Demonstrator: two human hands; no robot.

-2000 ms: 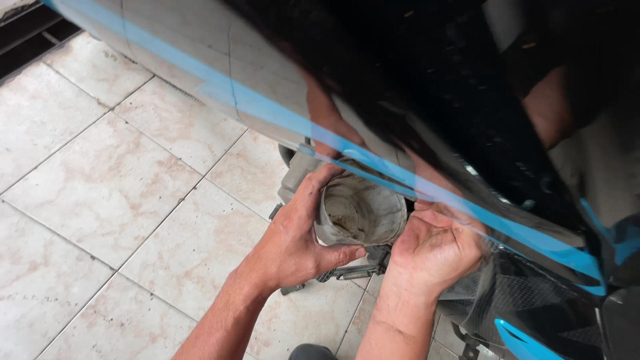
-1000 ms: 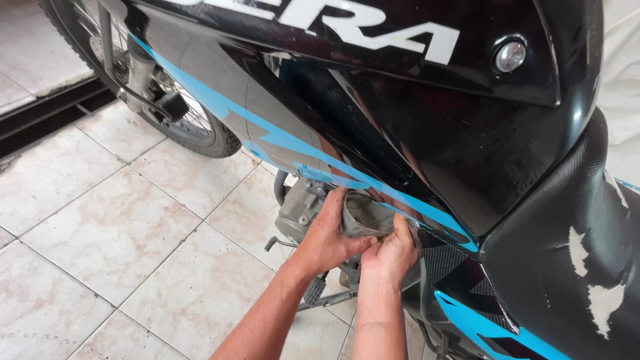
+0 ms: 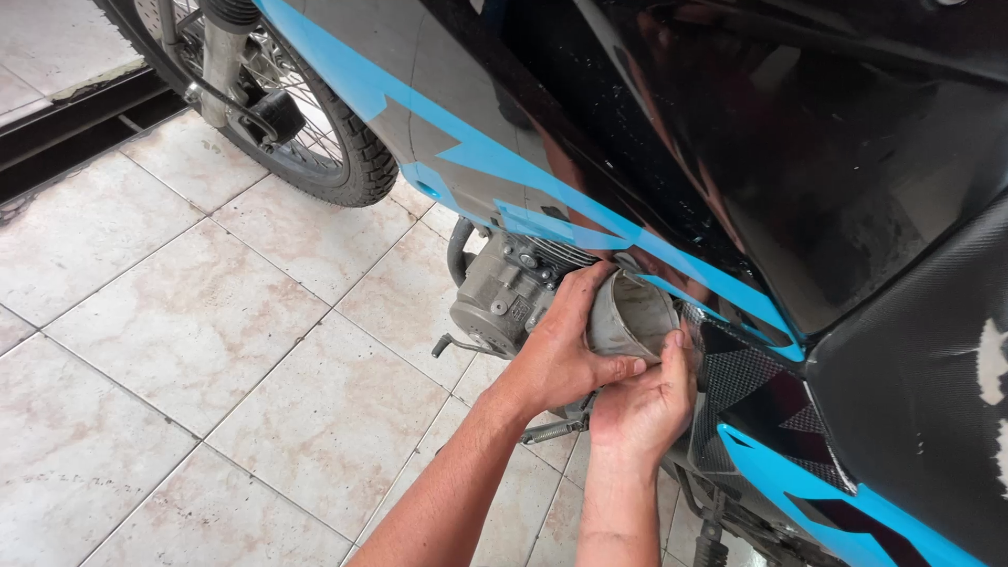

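Observation:
A dingy grey, round, open-mouthed container [image 3: 618, 319] is held against the side of a motorcycle, just under the lower edge of its black and blue fairing [image 3: 504, 177]. My left hand [image 3: 571, 339] grips its left side, with the thumb along the bottom. Palm up, my right hand [image 3: 650, 394] supports it from below and on the right, thumb near the rim. The inside looks stained. Behind and left of the container is the grey engine [image 3: 500, 295]. The container's far side is hidden by the fairing.
The front wheel [image 3: 346, 150] stands at the upper left, near a dark floor channel [image 3: 87, 134]. A kick lever [image 3: 465, 345] juts from the engine over the tiled floor [image 3: 236, 315]. The torn black seat [image 3: 921, 339] is at the right.
Both hands stay on the container beneath the fairing, and its opening is tilted differently from two seconds ago. The view has shifted, with the front wheel now showing.

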